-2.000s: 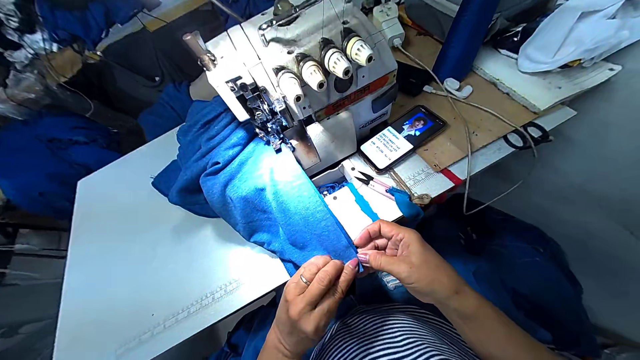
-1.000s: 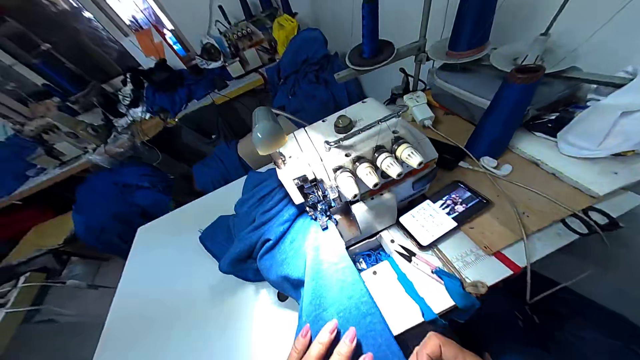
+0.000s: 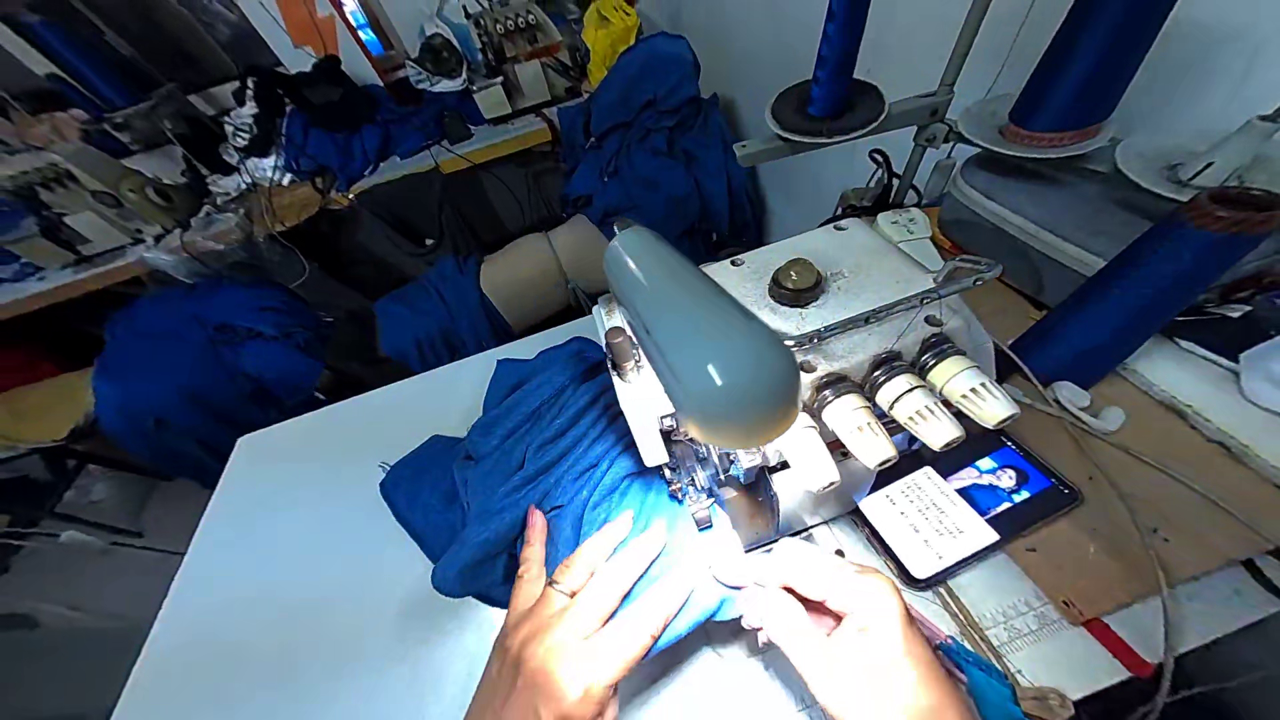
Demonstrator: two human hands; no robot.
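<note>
Blue fabric [image 3: 550, 450] lies bunched on the white table, its right side at the presser foot [image 3: 700, 510] of an overlock sewing machine [image 3: 850, 290]. My left hand [image 3: 590, 610] rests on the cloth with fingers spread, a ring on one finger. Just below the presser foot, my right hand [image 3: 840, 630] pinches the fabric's edge between thumb and fingers; strong light washes out the fingertips. The machine's grey lamp head [image 3: 700, 340] hangs over the needle area and hides part of it.
A smartphone [image 3: 970, 510] with a lit screen lies right of the machine, near white earphones [image 3: 1090, 408]. Blue thread cones [image 3: 1140, 290] stand behind at right. More blue cloth [image 3: 200, 380] is heaped beyond the white table's [image 3: 300, 500] left edge.
Both hands have moved up along the cloth to near the presser foot. The fabric, stretched toward me earlier, is now bunched closer to the machine. The view has shifted and come nearer.
</note>
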